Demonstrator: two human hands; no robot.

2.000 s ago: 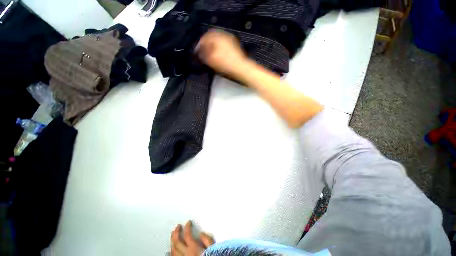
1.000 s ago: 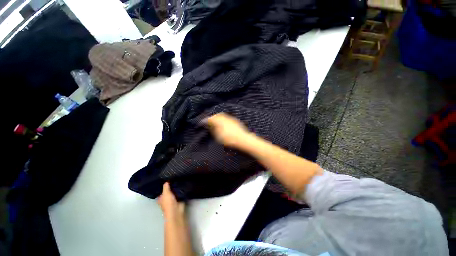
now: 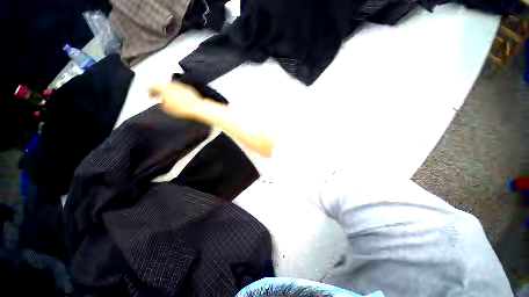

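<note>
A dark garment with a thin white grid check (image 3: 185, 232) lies bunched at the lower left, over the white-topped table (image 3: 359, 116). A plain black piece (image 3: 220, 165) sticks out beside it. My right hand (image 3: 177, 100) is blurred, stretched across to the upper left over a part of this garment. Its fingers and anything in them cannot be made out. My left hand is not visible.
Other dark garments (image 3: 290, 35) lie at the table's far side. A brown checked garment (image 3: 148, 26) and a black heap (image 3: 87, 104) are at the left, near a plastic bottle (image 3: 78, 57). A wooden stool (image 3: 510, 40) stands at the far right.
The checked garment has moved from the middle of the table to the lower left. My right hand has moved up and left. My left hand has gone out of view.
</note>
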